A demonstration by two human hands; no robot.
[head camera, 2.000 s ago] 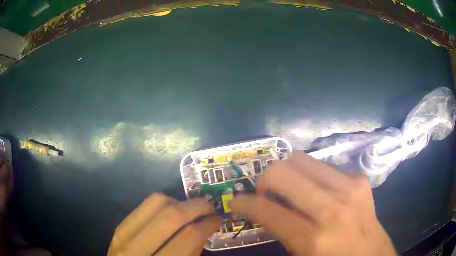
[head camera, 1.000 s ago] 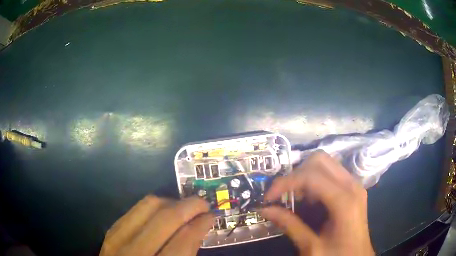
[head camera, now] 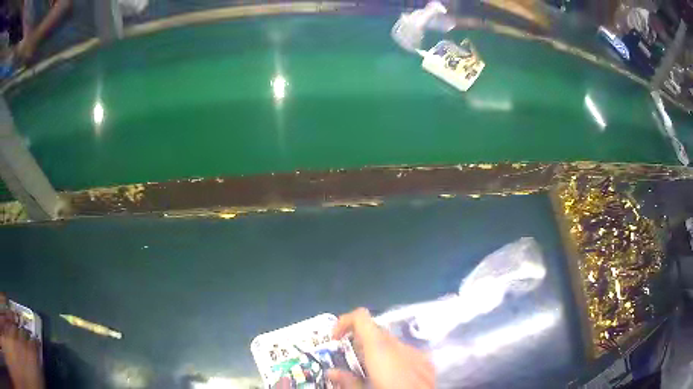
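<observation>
The white power strip housing (head camera: 298,339) lies open side up at the bottom centre, its lower part cut off by the picture's edge. Green board and dark and blue parts show inside. My right hand (head camera: 387,353) is on its right side, with fingers at the top right corner and the thumb over the inside. Of my left hand, only what may be a fingertip (head camera: 282,383) shows at the bottom edge; its hold cannot be told. The cord in a clear crinkled bag (head camera: 456,308) runs from the housing to the upper right.
A yellowish stick-like tool (head camera: 91,327) lies at left. Another person's hand (head camera: 21,355) is on a white housing at the left edge. Gold contacts (head camera: 615,258) fill a tray at right. Beyond the brown rail (head camera: 304,186), another housing (head camera: 454,65) lies on the green belt (head camera: 228,129).
The view has tilted up, bringing in the belt, rail and contact tray. The housing sits lower in view. My left hand has almost left the picture; my right hand is now at the housing's upper right.
</observation>
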